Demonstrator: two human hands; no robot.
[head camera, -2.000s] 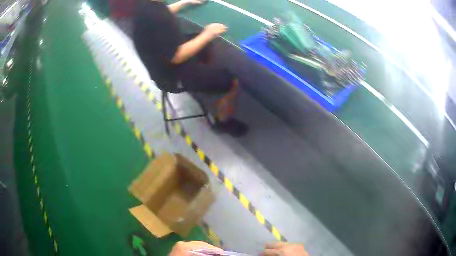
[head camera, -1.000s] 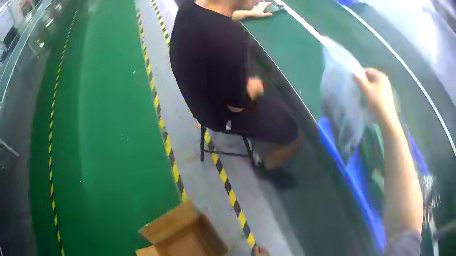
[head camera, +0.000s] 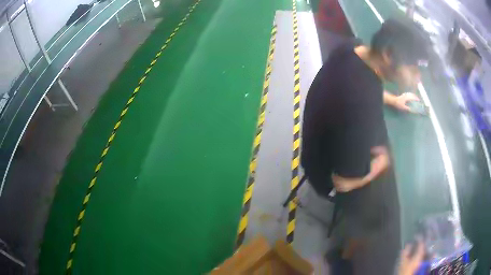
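My right hand (head camera: 412, 260) shows blurred at the bottom right, cut off by the lower edge, fingers up. It is at the left edge of a clear crinkled plastic bag (head camera: 439, 234); whether the fingers grip it cannot be told. The bag lies at a blue tray (head camera: 424, 268), of which only small parts show. Small blurred parts, apparently boards with wires (head camera: 453, 268), show in the tray below the bag. My left hand is not in view.
A person in a black top (head camera: 342, 118) sits on a stool right of centre, one hand (head camera: 406, 102) on the green bench (head camera: 414, 156). An open cardboard box (head camera: 261, 260) is at the bottom centre. Yellow-black tape (head camera: 259, 137) runs along the floor. Another bench stands at far left.
The view has turned left, so the person and bench sit farther right. My right hand and the bag are now lower, at the bottom right; the bag was held up before.
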